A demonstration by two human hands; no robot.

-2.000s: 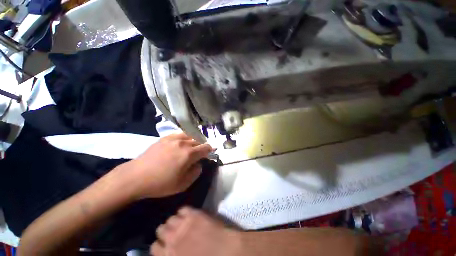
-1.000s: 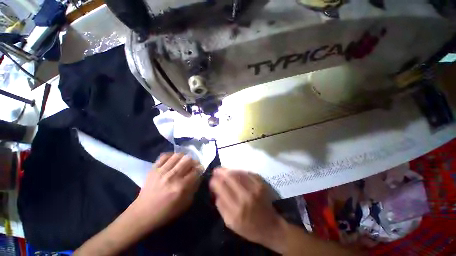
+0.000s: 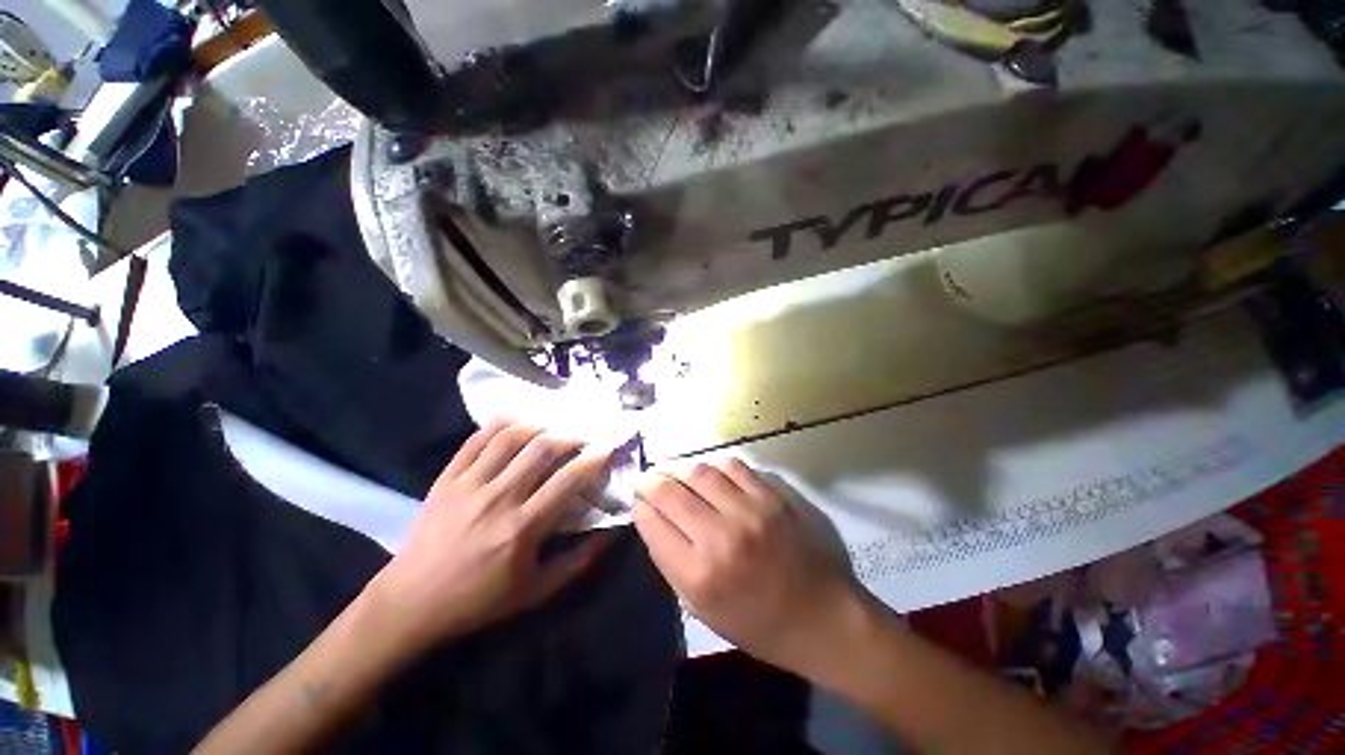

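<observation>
The black garment body (image 3: 192,516) lies heaped left of the needle and under my left forearm. A white curved facing piece (image 3: 317,494) shows between its black parts, and more white cloth (image 3: 509,401) lies beside the presser foot. My left hand (image 3: 509,509) lies flat with fingertips on the white cloth just in front of the presser foot. My right hand (image 3: 723,538) is beside it, fingers bent together at the cloth's right edge. Glare around the needle hides the foot and stitch line. Whether the right fingertips pinch the cloth is hard to see.
The off-white machine head (image 3: 885,192) marked TYPICAL spans the top, over the yellowish machine bed (image 3: 826,369). The white table's curved front edge (image 3: 1033,546) has ruler-like marks. A red basket (image 3: 1298,649) with scraps is at lower right. Dark items and a rod are at the left.
My left hand has moved up close to the needle and lies flatter on the white cloth. My right hand has moved in beside it. The white cloth is flatter.
</observation>
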